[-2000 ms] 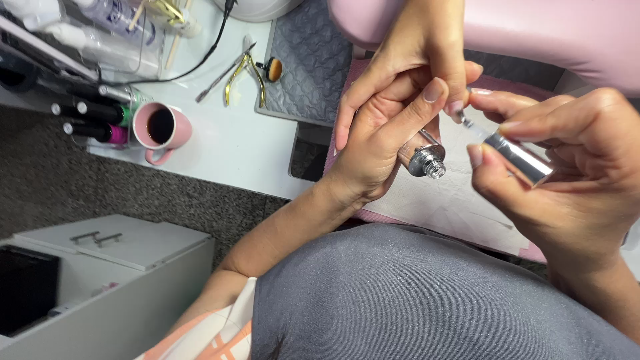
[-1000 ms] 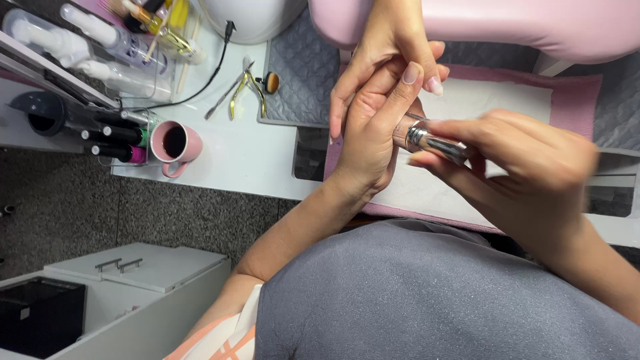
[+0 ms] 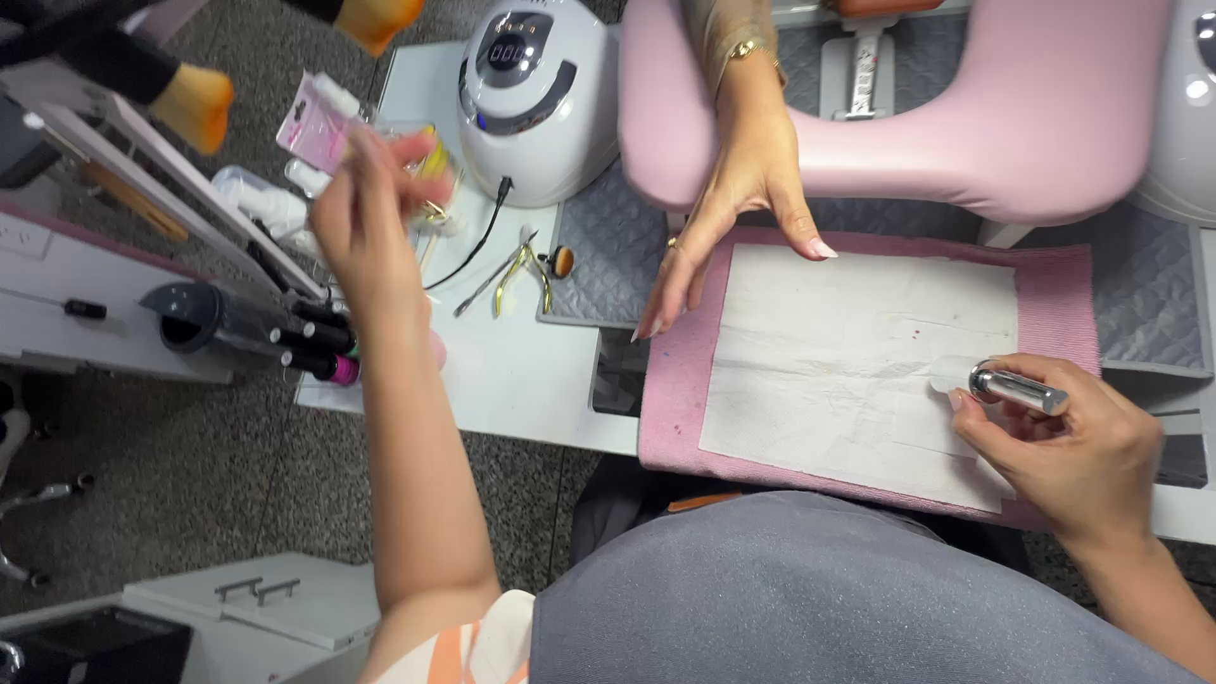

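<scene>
My left hand [image 3: 366, 214], blurred, is raised over the bottles at the left side of the table; its fingers are apart, and whether they touch anything is unclear. In my right hand [image 3: 1069, 437] is a small nail polish bottle [image 3: 1016, 388] with a silver cap, held just above the white paper sheet [image 3: 855, 370] on a pink towel [image 3: 676, 399]. Another person's hand [image 3: 746, 185] reaches down from the pink armrest [image 3: 902, 157], over the towel's upper left corner, fingers spread, with long light nails.
A white nail lamp [image 3: 537, 104] stands left of the armrest. Gold-handled nippers [image 3: 522, 280] and a small round brush [image 3: 560, 261] lie near the grey quilted mat [image 3: 608, 247]. Black-capped bottles [image 3: 323, 366] stand at the left edge. Brushes [image 3: 195, 104] show at upper left.
My left hand has let go of the other person's hand and moved left. The silver cap, separate from the bottle two seconds ago, is on it, and my right hand has moved right with the bottle.
</scene>
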